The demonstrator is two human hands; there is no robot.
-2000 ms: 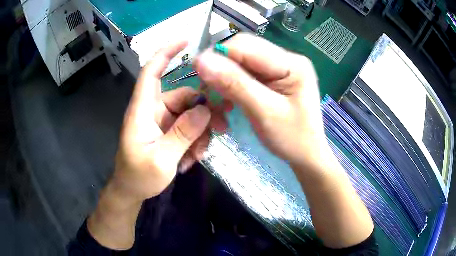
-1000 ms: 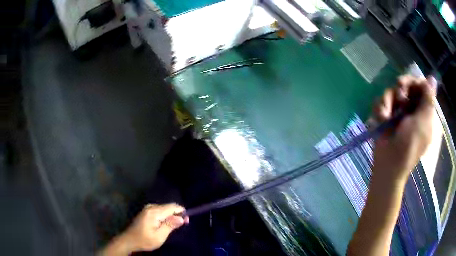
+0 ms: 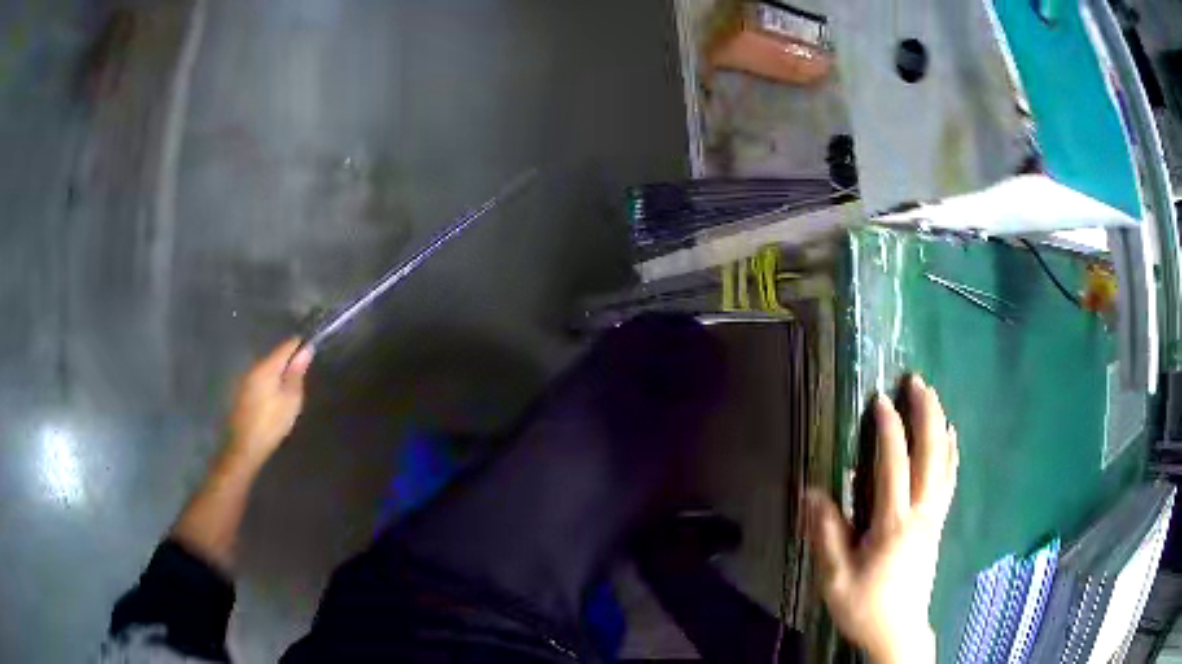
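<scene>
My left hand [image 3: 268,405] is at the left, over the grey floor. It grips one end of a long, thin bundle of strips [image 3: 405,270], which points up and right with its far end blurred. My right hand [image 3: 894,512] lies on the near edge of the green bench with its fingers apart and holds nothing. More dark purple strips with teal ends [image 3: 726,208] lie in a stack beside the bench, below the machine. Yellow bands [image 3: 765,279] hang near them at the bench edge.
Tweezers [image 3: 970,296] lie on the green bench [image 3: 1024,402]. A white machine with a teal top [image 3: 1076,104] stands beyond. Striped purple strips [image 3: 1008,599] and framed panels [image 3: 1102,584] lie at the lower right. An orange-brown box [image 3: 774,46] is at the top. My leg is below the bench edge.
The view has swung left and down. My right hand has let go of the bundle and now rests on the bench edge. My left hand has carried the bundle out over the floor.
</scene>
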